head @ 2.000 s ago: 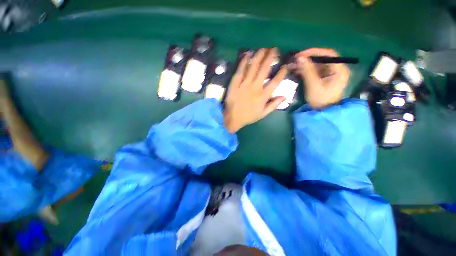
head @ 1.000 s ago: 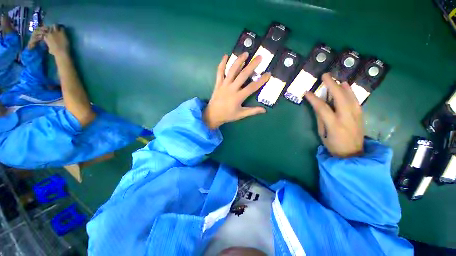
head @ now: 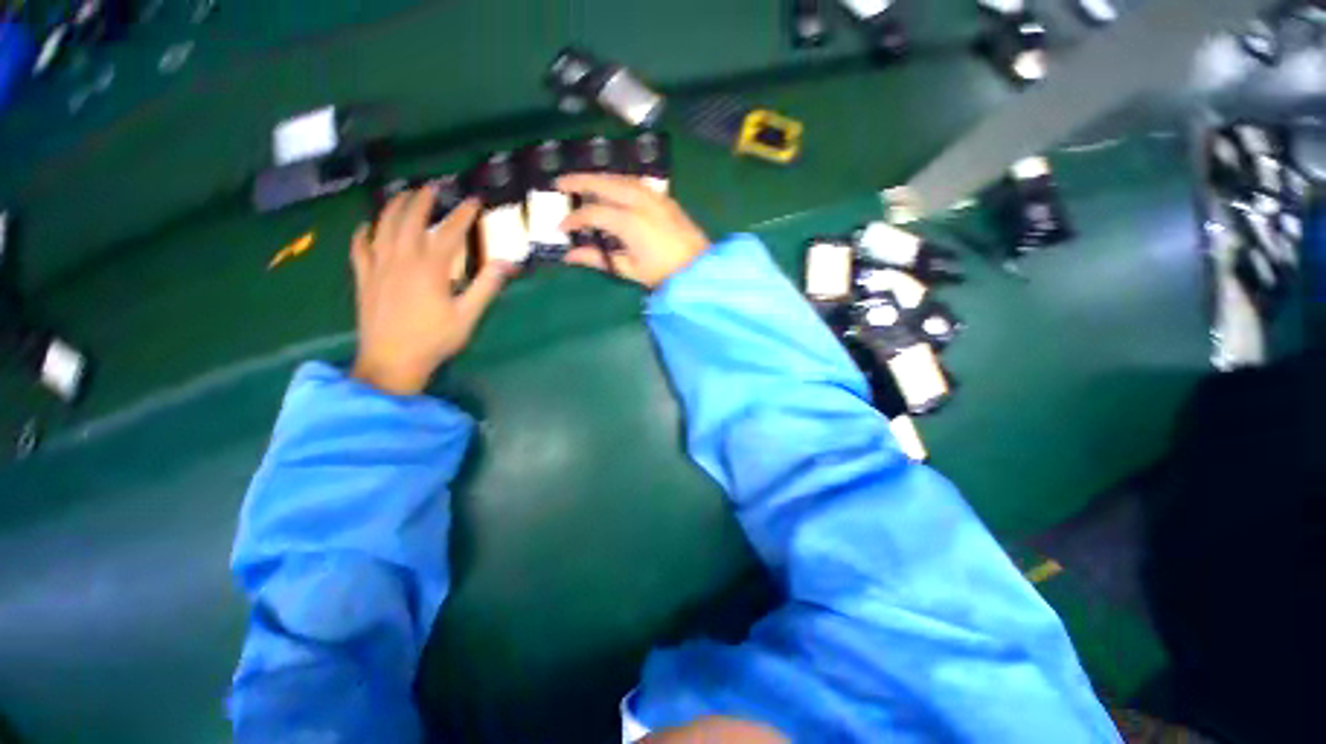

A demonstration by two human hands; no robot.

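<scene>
Several black phone half-assemblies (head: 550, 160) lie side by side in a tight row, with pale discs near their far ends and white rectangles (head: 505, 234) nearer me. My left hand (head: 412, 298) lies over the row's left end, fingers spread around the units, thumb at their near edge. My right hand (head: 640, 233) has its fingers bent around the near ends of the units at the right. The hands hide parts of several units, and blur hides the exact finger contact. No thin tool shows in either hand.
A heap of similar units (head: 890, 313) lies right of my right sleeve. Beyond the row are a grey-and-white unit (head: 308, 157), another dark unit (head: 608, 87) and a yellow-framed piece (head: 769, 135). A pale post (head: 1062, 95) crosses the upper right. An orange sliver (head: 292, 249) lies left.
The view has shifted, so the row appears further left. The units, spaced apart and uneven before, now lie closer together and more level. My hands have come nearer each other around them.
</scene>
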